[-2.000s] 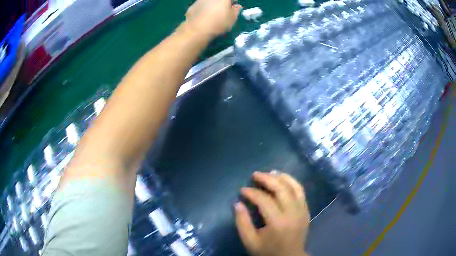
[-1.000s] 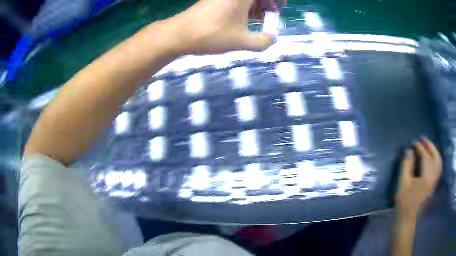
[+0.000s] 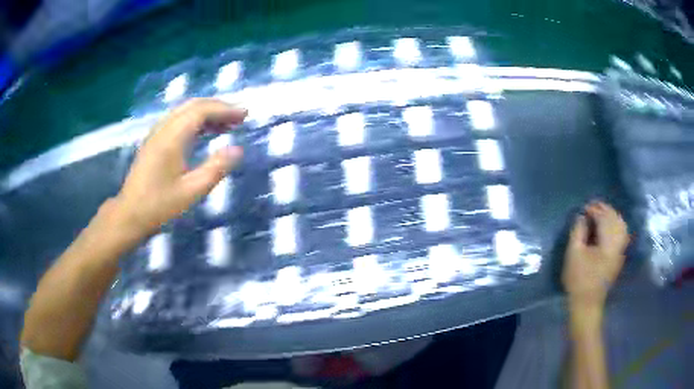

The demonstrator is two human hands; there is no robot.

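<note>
A clear blister tray (image 3: 319, 209) lies in front of me, with rows of white parts (image 3: 358, 175) in its pockets. Its far edge overlaps the rail and belt. My left hand (image 3: 179, 163) is over the tray's left side, thumb and fingers apart. A white part (image 3: 219, 144) shows between them, in line with a tray column; whether the fingers touch it is unclear. My right hand (image 3: 597, 251) is loosely curled over the bench right of the tray, with a gap between thumb and fingers and nothing visible in it. The picture is blurred.
The green conveyor belt (image 3: 548, 42) runs beyond the tray, behind a bright metal rail (image 3: 544, 78). The dark bench (image 3: 548, 144) shows right of the tray. A stack of clear trays (image 3: 662, 182) stands at the right edge. Something blue (image 3: 46, 38) is at far upper left.
My left hand has moved from the belt, where it held a white part, left and nearer over the tray, and its fingers have parted. The camera view has swung left from the tray stack.
</note>
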